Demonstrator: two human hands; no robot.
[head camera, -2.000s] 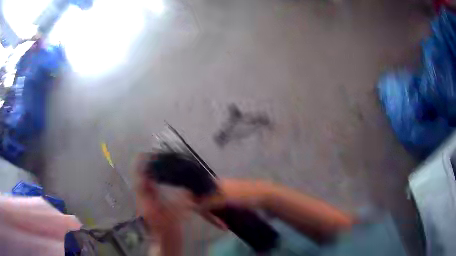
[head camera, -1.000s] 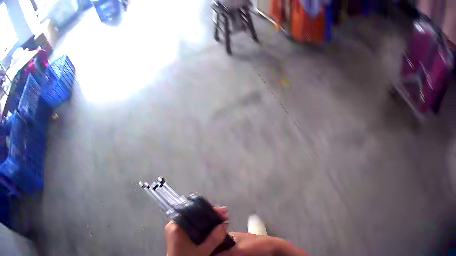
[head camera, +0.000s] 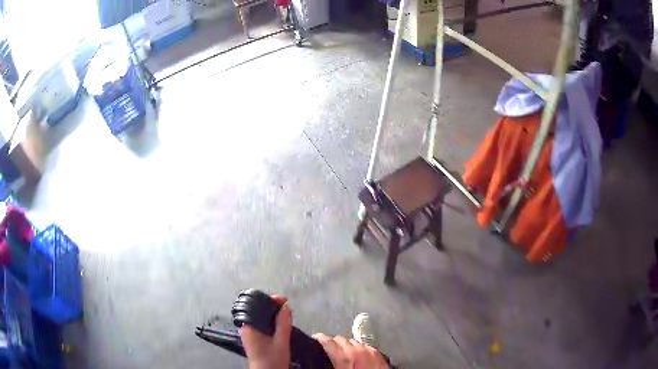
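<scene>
A bundle of black hangers (head camera: 309, 352) is low in the picture, below the centre. Its stacked, rounded ends stick up at the upper left, and thin dark ends point left. My left hand (head camera: 268, 341) is closed around the left part of the bundle. My right hand (head camera: 353, 353) lies over its right part, with fingers curled on it; the bottom edge cuts this hand off.
A dark wooden stool (head camera: 415, 189) stands by a pale metal rack frame (head camera: 434, 108) at centre right. Orange cloth (head camera: 519, 194) and lavender cloth (head camera: 577, 151) hang on the rack. Blue crates (head camera: 56, 277) line the left. A light shoe tip (head camera: 363, 328) shows on the concrete floor (head camera: 216, 216).
The view has swung from bare floor to the stool and rack. The hanger bundle stays held low in front, and my right hand's fingers now show on it.
</scene>
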